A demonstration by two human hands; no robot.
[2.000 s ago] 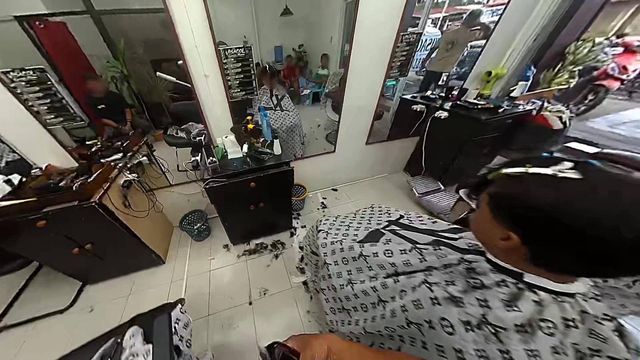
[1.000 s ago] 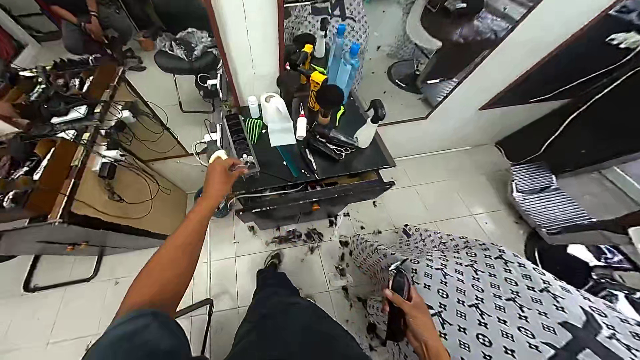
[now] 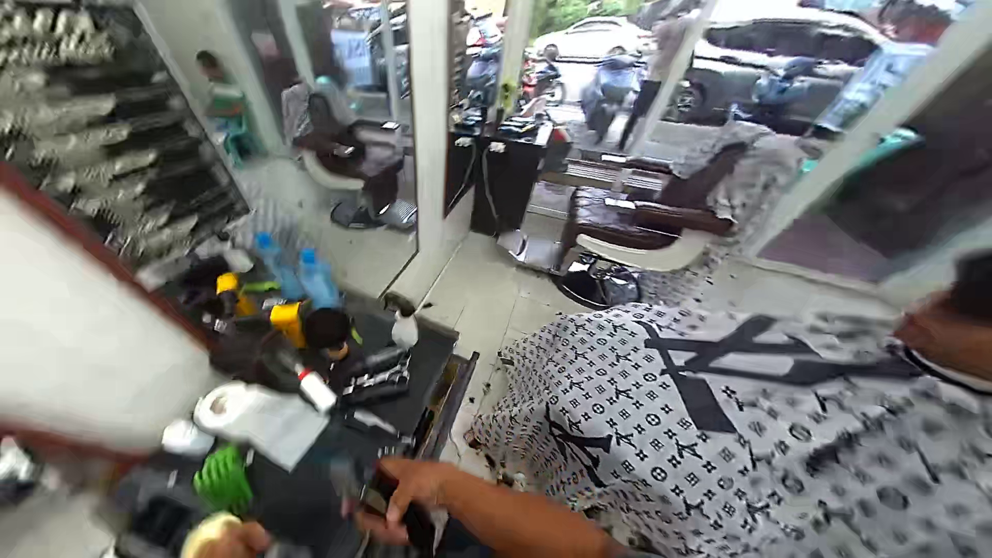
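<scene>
At the bottom edge my left hand (image 3: 232, 539) grips a pale yellowish round object (image 3: 208, 535), partly cut off by the frame. My right hand (image 3: 399, 504) holds a dark hair clipper (image 3: 411, 527) over the front of a black counter (image 3: 291, 496); motion blurs its front end. A green ridged item (image 3: 223, 478) lies just above my left hand. Beyond it are a white paper roll (image 3: 263, 418) and a white bottle with a red band (image 3: 316, 390). To the right, a seated person (image 3: 942, 333) wears a white patterned barber's cape (image 3: 659, 411) with cut hair on it.
Blue spray bottles (image 3: 316, 279), yellow-topped containers (image 3: 287, 322) and a round black brush (image 3: 327, 329) crowd the back of the counter. Its drawer (image 3: 449, 403) stands partly pulled out on the right. A brown barber chair (image 3: 620, 221) stands farther off, by the windows.
The view has swung far to the right. My right hand, beside the cape a second ago, is now over the counter with the clipper. The pale round object remains in my left hand.
</scene>
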